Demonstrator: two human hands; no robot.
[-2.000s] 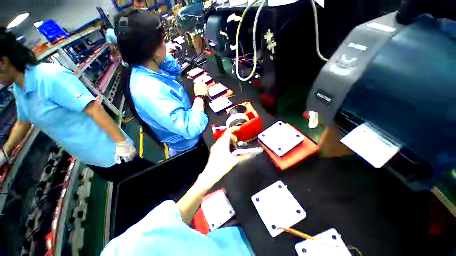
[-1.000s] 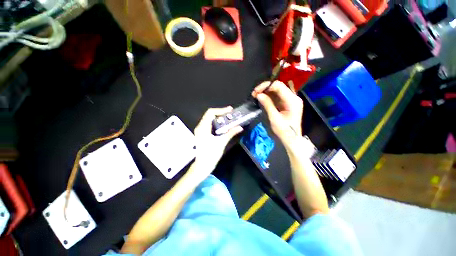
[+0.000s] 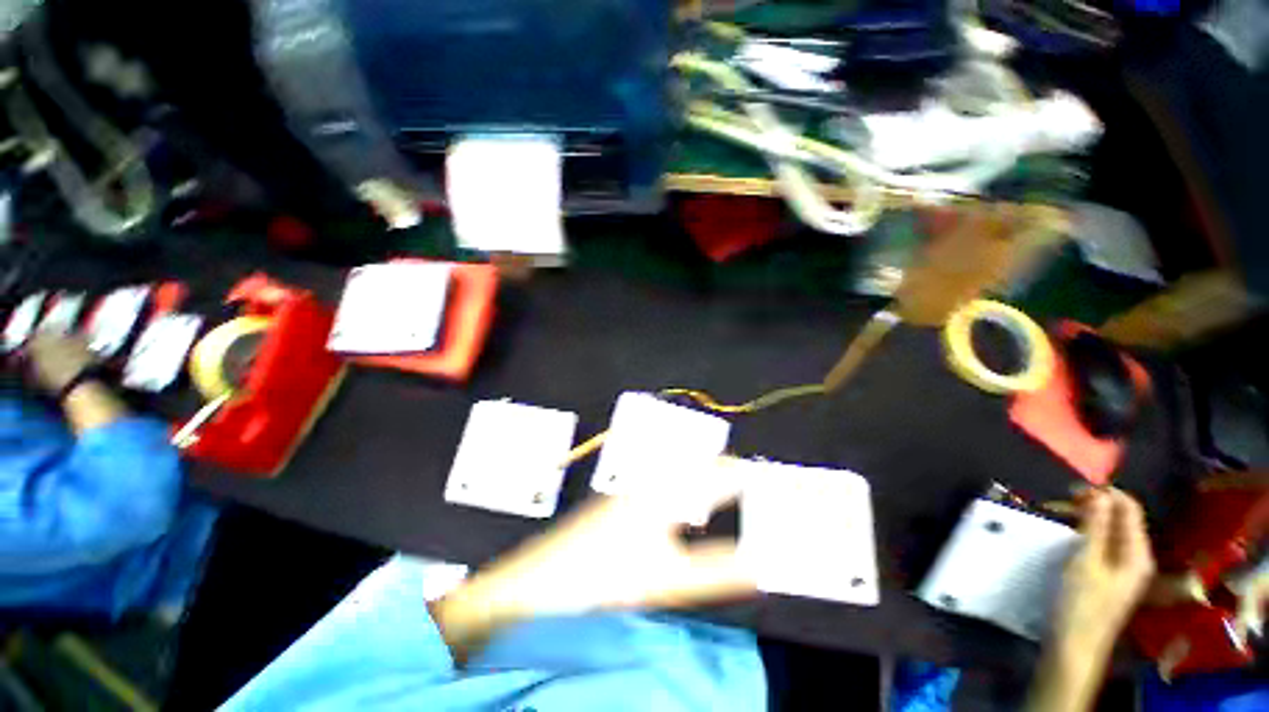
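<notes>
My left hand [image 3: 626, 549] is blurred, reaching right with thumb and fingers apart at the left edge of a white box [image 3: 807, 536]; whether it grips is unclear. My right hand [image 3: 1106, 563] holds the right edge of another feet-up white box [image 3: 995, 563], which is slightly tilted. A small dark piece shows at its top edge. Two more boxes [image 3: 511, 459] [image 3: 658, 445] lie feet-up to the left. A yellow-red wire [image 3: 779, 401] runs behind one and over the other.
A box [image 3: 393, 309] sits on a red pad [image 3: 466, 327] below the printer [image 3: 515, 70], with a white label [image 3: 505, 198] at its slot. Red tape dispenser [image 3: 285, 390] and a person's blue sleeve [image 3: 84, 473] are left. Tape roll [image 3: 998, 348] and mouse [image 3: 1102, 383] are right.
The view has swung left, bringing in the printer. My left hand has left the held box and moved to a bench box. My right hand now holds the former box, now feet-up.
</notes>
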